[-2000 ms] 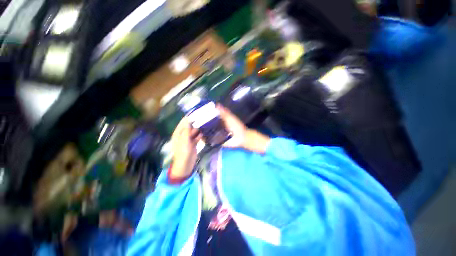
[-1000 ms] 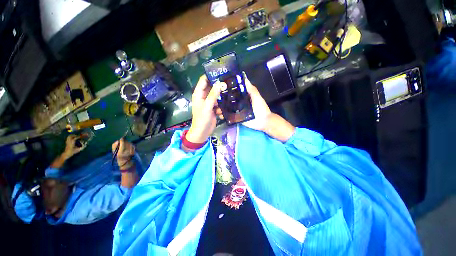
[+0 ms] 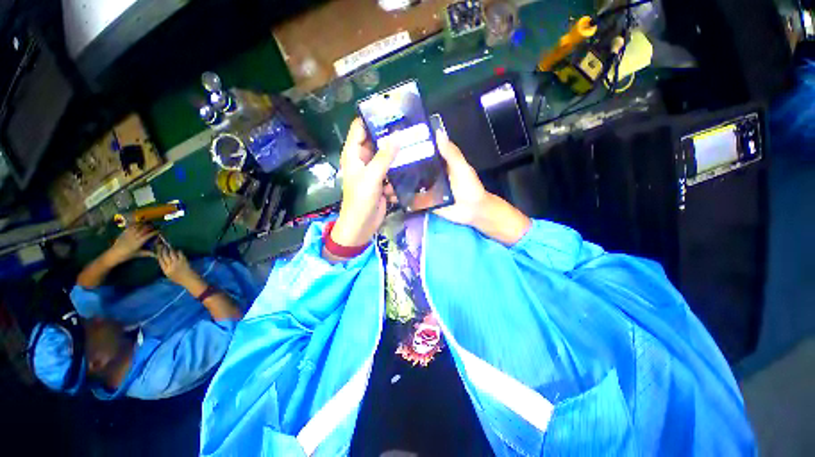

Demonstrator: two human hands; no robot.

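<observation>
A smartphone (image 3: 407, 147) with a lit screen is held upright in front of my chest. Its screen shows a white panel across the middle. My left hand (image 3: 362, 183) grips its left side, with the thumb over the screen. My right hand (image 3: 469, 192) holds its lower right edge. The fingers behind the phone are mostly hidden. Another smartphone (image 3: 506, 119) lies in the black tray (image 3: 462, 120) just beyond my right hand.
Stacked black trays (image 3: 715, 241) stand at the right, with an opened phone (image 3: 715, 152) on top. An orange-handled tool (image 3: 572, 40) and a yellow block (image 3: 585, 70) are at the back right. A brown board (image 3: 322, 45) and bottles (image 3: 214, 103) are behind. A coworker (image 3: 152, 330) in blue works at the left.
The view was tilted and blurred, then steadied. The phone earlier showed its back, then a screen with clock digits; now it shows a white panel. The coworker's hands have come together.
</observation>
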